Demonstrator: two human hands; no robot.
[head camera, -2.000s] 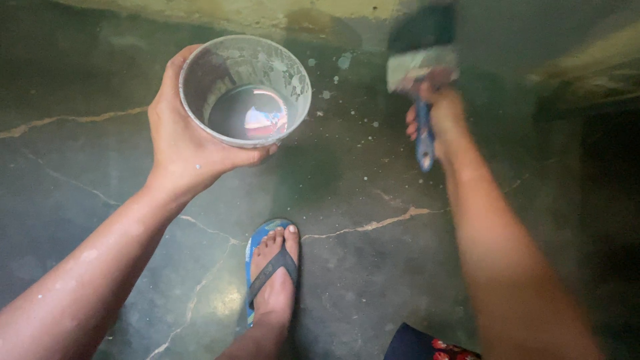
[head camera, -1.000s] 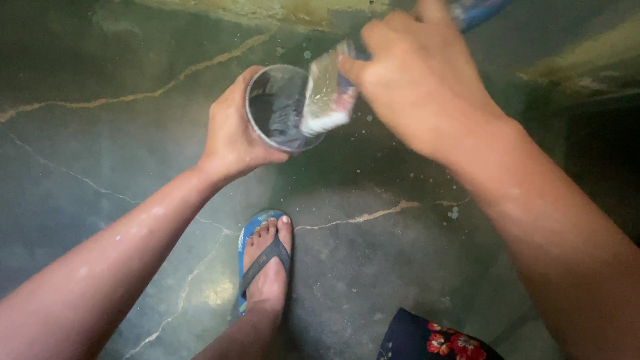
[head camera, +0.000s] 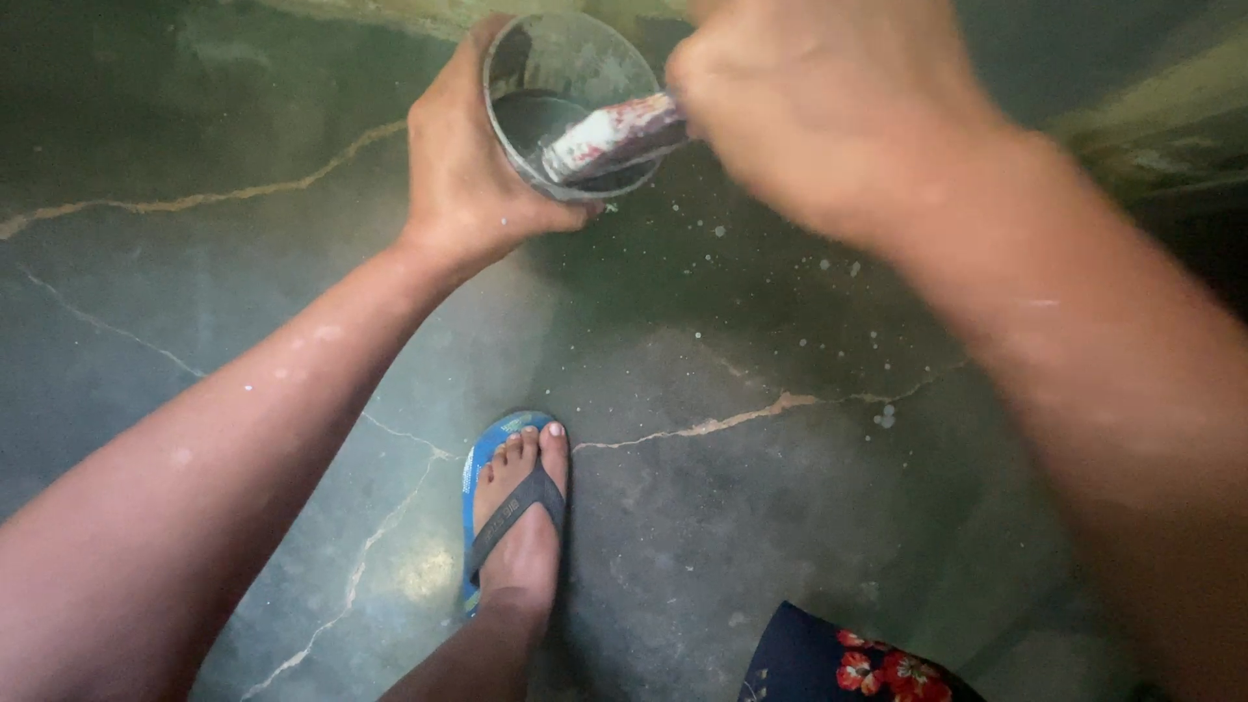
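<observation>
My left hand grips a translucent plastic container from its left side, with the thumb under the near rim. Dark-looking liquid lies in the bottom of the container. My right hand, slightly blurred, is closed around a paintbrush at the container's right rim. The brush's head, smeared with white and reddish paint, points down and left into the container. Its handle is hidden by my right hand.
The cracked, dark greenish floor bears pale spatters. My foot in a blue flip-flop stands below the container. Dark floral cloth shows at the bottom edge. A yellowish, worn strip runs at the upper right.
Two seconds ago my right hand held the brush well to the right of the container. It has since moved left, and the brush head is now inside the container.
</observation>
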